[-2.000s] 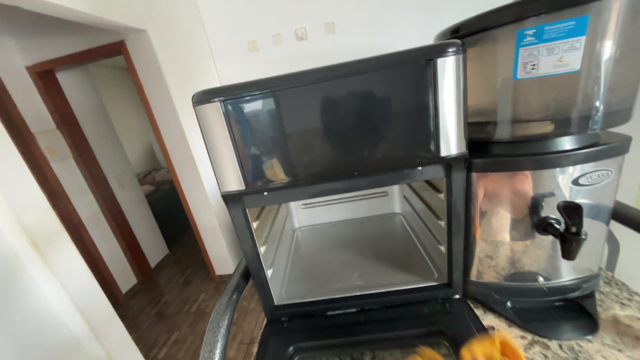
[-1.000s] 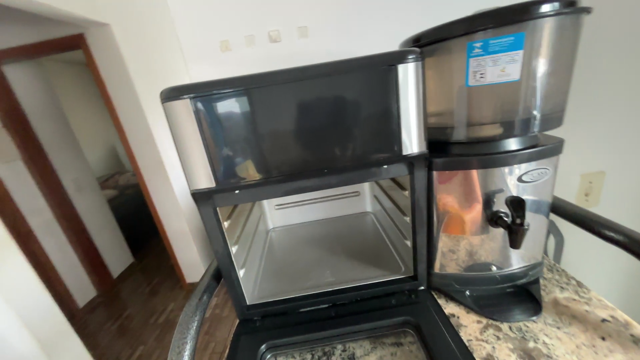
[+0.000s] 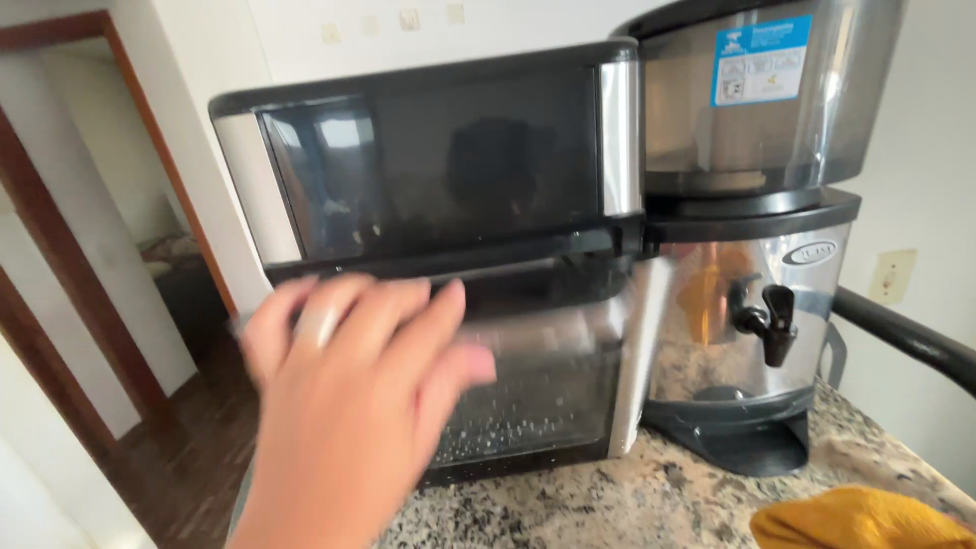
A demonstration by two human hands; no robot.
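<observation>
My left hand (image 3: 358,358), blurred and with a ring on one finger, is at the front of a black and silver countertop oven (image 3: 450,168). Its fingers reach the upper part of the glass oven door (image 3: 526,396), which stands nearly upright; droplets show on the glass. The hand hides the door's left part, and blur hides whether the fingers grip the door or only press on it. My right hand is out of view. A mustard-yellow cloth (image 3: 862,518) shows at the bottom right; what holds it, if anything, cannot be seen.
A water dispenser (image 3: 747,305) with a black tap (image 3: 778,328) stands close on the oven's right. Both are on a speckled granite countertop (image 3: 549,503). A black rail (image 3: 907,335) runs behind on the right, below a wall outlet (image 3: 892,276). A doorway is at the left.
The oven door was folded down with the cavity exposed; now it is raised over the cavity. My left hand has come into view at the door. The yellow cloth is back in view.
</observation>
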